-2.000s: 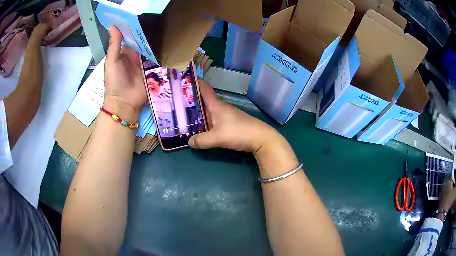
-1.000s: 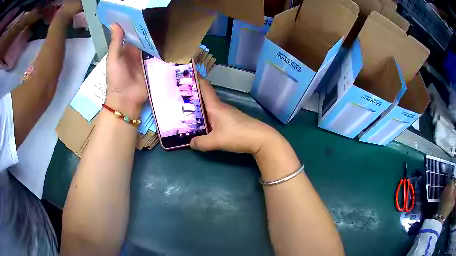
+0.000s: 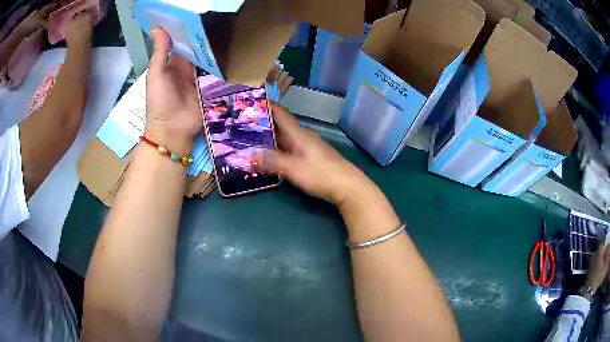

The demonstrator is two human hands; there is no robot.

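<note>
A smartphone with a pink edge and lit screen is held upright at centre left. My left hand is at its left edge, thumb raised against the side of a blue and white product box. My left fingers are hidden behind the phone and box. My right hand holds the phone's right edge; its thumb is blurred over the lower screen. The box is tilted with its brown inside showing, above the phone's top edge.
Open product boxes stand along the pale rail. Flat cartons lie behind my left wrist. Red-handled scissors and a black gridded sheet lie right, beside another person's hand. Another person's arm is at left.
The phone screen's picture has changed. My right thumb has moved up over the lower screen. The left neighbour's arm has moved, and a pink piece shows at their hand.
</note>
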